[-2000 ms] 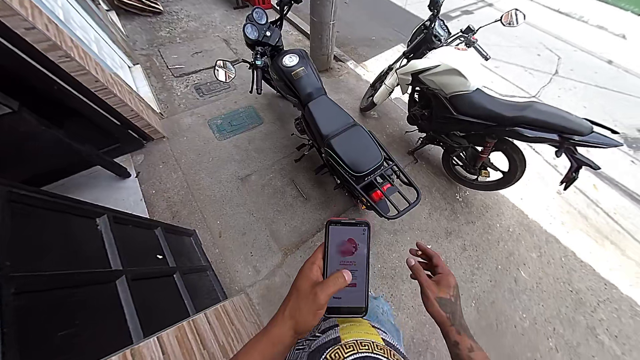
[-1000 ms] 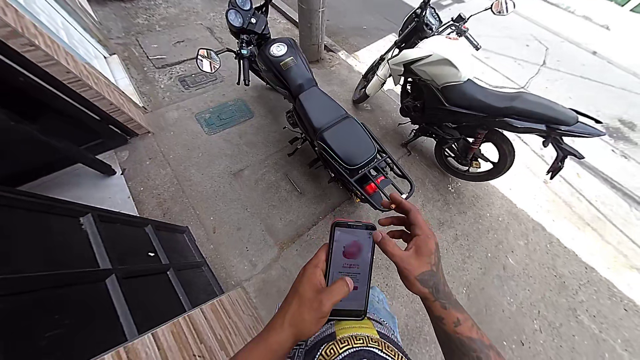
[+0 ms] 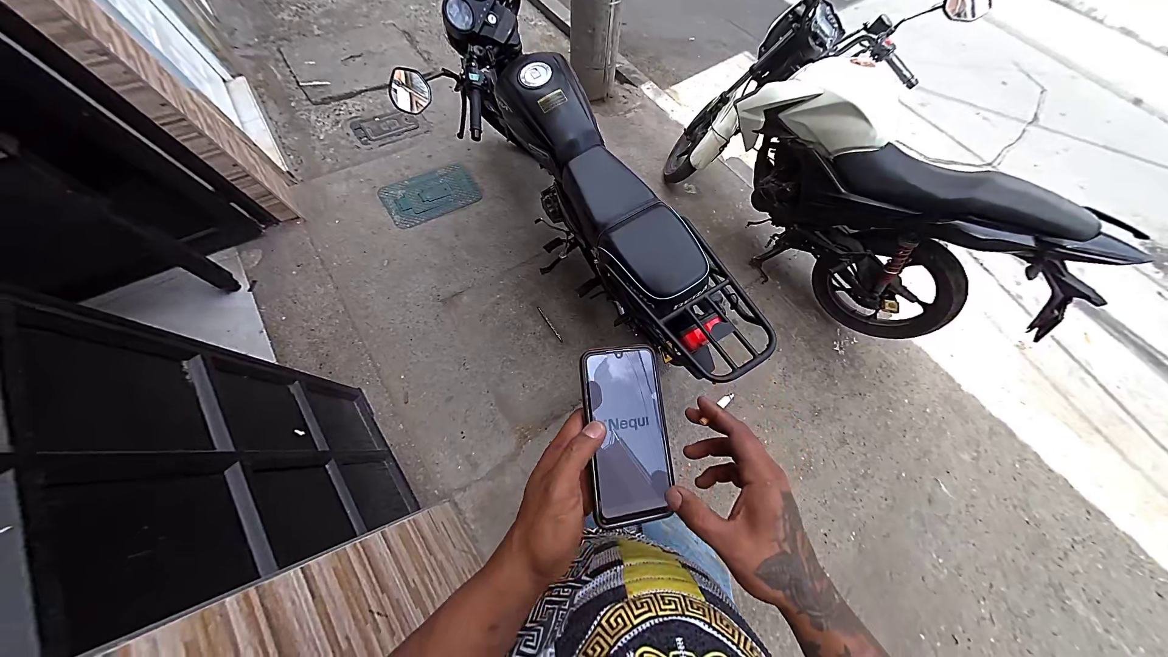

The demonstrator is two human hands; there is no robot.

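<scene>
My left hand (image 3: 555, 497) grips a smartphone (image 3: 628, 456) in a dark case by its left side, thumb at the edge of the screen. The screen is lit and shows a light page with writing and reflections. To the right of the phone, my right hand (image 3: 744, 506) has its fingers spread, with the thumb at the phone's lower right corner. A cigarette (image 3: 721, 405) sits between the index and middle fingers of that hand. Below the phone are a patterned shirt (image 3: 652, 593) and light blue jeans.
A black motorcycle (image 3: 630, 210) with a rear rack stands just ahead on the concrete pavement. Right of it is a white and black motorcycle (image 3: 912, 192) beside the road. A concrete post (image 3: 595, 46) rises behind. A black metal door panel (image 3: 182, 456) and wood-look tiles (image 3: 319, 584) lie left.
The phone screen has changed from a page with a pink shape to a light page with large writing. My right hand came in to the phone's upper corner, then moved down to its lower right corner.
</scene>
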